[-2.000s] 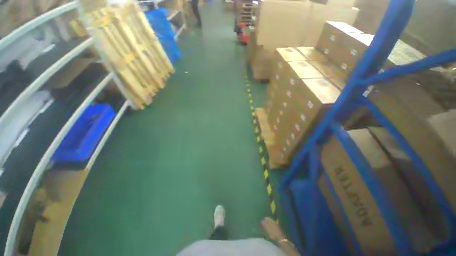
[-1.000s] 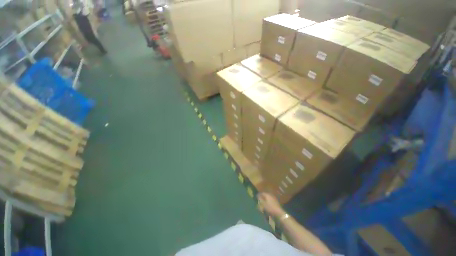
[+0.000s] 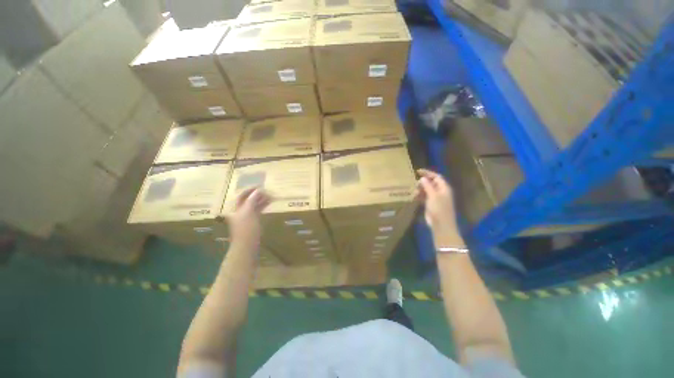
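Note:
Brown product boxes stand in tiers on a pallet in front of me, with small white labels on their sides. My left hand (image 3: 247, 207) is over the front edge of the middle box (image 3: 284, 181) in the nearest row; contact is unclear. My right hand (image 3: 434, 190) is at the right side of the right front box (image 3: 366, 177), fingers slightly bent, with a band on the wrist. I cannot tell whether it touches the box. Neither hand visibly holds anything.
Blue racking (image 3: 591, 159) with cartons stands close on the right. Large plain cartons (image 3: 66, 148) stand on the left. Yellow-black tape (image 3: 355, 294) crosses the green floor at my feet, and my shoe (image 3: 395, 291) is on it.
I have turned right from the aisle to face the box stack. My left hand has come into view, and both arms now reach forward to the front boxes.

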